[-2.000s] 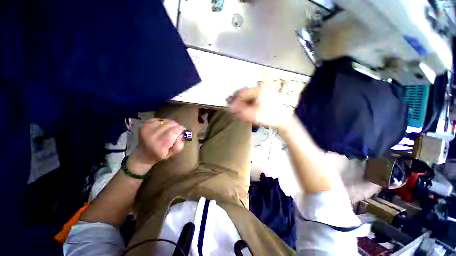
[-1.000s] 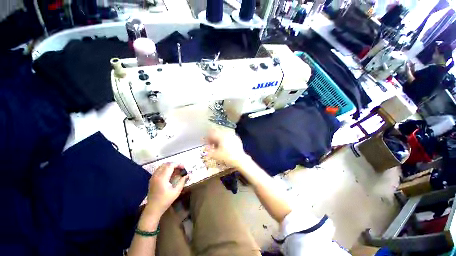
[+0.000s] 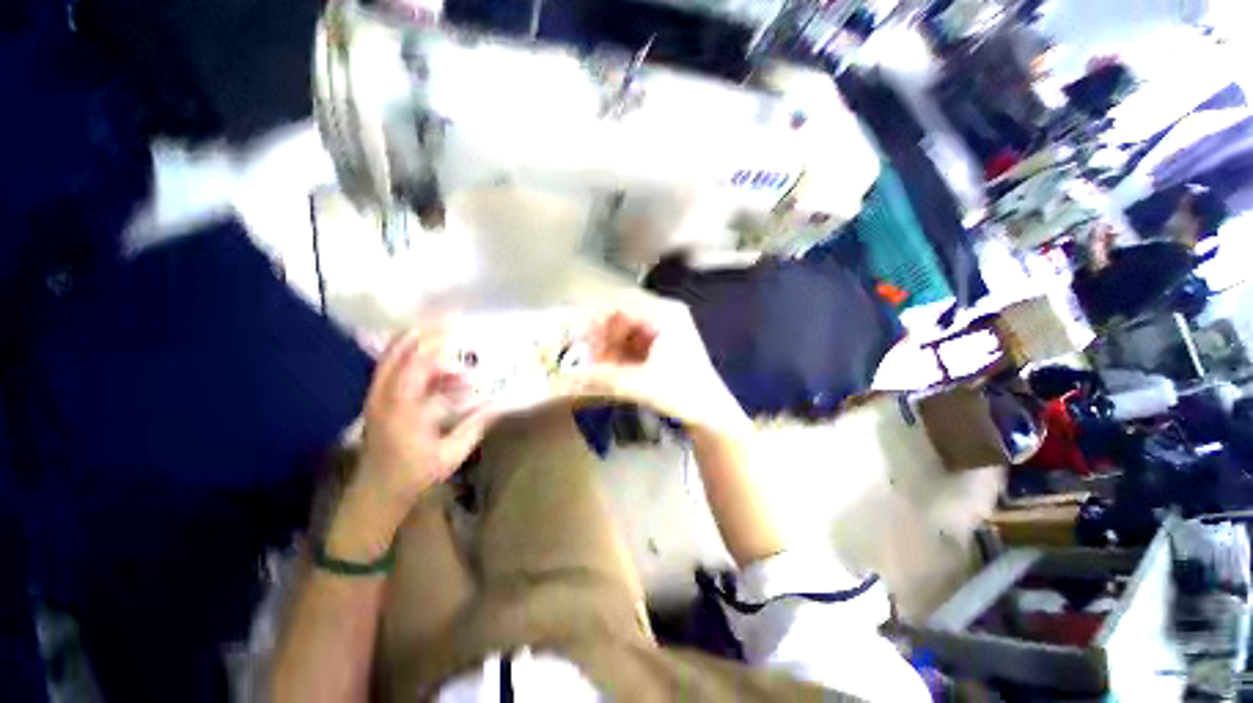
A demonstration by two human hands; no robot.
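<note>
The picture is blurred. My left hand [image 3: 412, 419] is over the table's front edge, fingers curled, with a small dark item [image 3: 469, 359] at the fingertips. My right hand [image 3: 646, 360] is to its right, thumb and fingers bent towards each other. A small dark and pale thing [image 3: 572, 357] shows at its fingertips; whether it is gripped is unclear. The hands are apart. The white sewing machine [image 3: 591, 131] stands behind them, its needle area blurred. Large navy cloth [image 3: 179, 371] fills the left side.
A dark cloth pile [image 3: 790, 330] lies right of my right hand. Behind it is a teal basket [image 3: 904, 234] with an orange item [image 3: 892, 293]. Cardboard boxes [image 3: 962, 426] and a grey metal frame [image 3: 1024, 659] stand at the right. A person's dark sleeve [image 3: 1134, 282] shows at far right.
The view has tilted and the machine now sits higher in the picture. My left hand stays near the table edge with the small dark item. My right hand's fingers show more spread than before.
</note>
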